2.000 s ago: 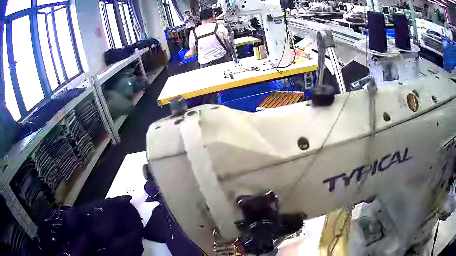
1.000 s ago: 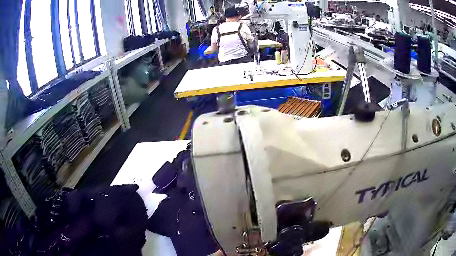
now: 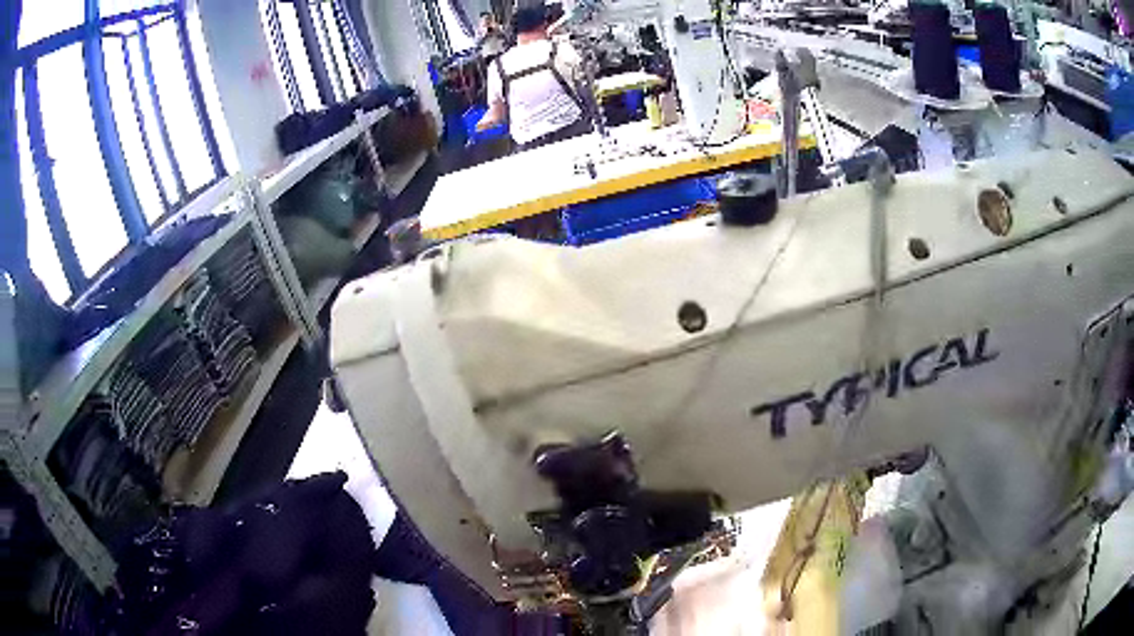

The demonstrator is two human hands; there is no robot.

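Note:
Neither of my hands is in view. The cream-white sewing machine head point(image 3: 597, 336), marked TYPICAL, fills the middle and right. A black lumpy attachment point(image 3: 609, 516) sits low on its front, with small shiny metal parts point(image 3: 529, 578) beside it at the bottom. A dark fabric piece point(image 3: 435, 590) shows partly from behind the left end of the head, which hides the rest. A dark heap of garment pieces point(image 3: 267, 559) lies at the lower left.
The white machine table point(image 3: 404, 611) shows between heap and head. A yellowish block point(image 3: 808, 547) is under the arm. Two dark thread cones point(image 3: 935, 50) stand behind it. Shelves of stacked fabric point(image 3: 187, 360) run along the left. A person point(image 3: 537, 87) stands beyond a yellow-edged table point(image 3: 535, 186).
The view has shifted and tilted, so the machine head first appeared further right and now sits further left and higher. Less of the dark pieces beside the head shows than one second ago.

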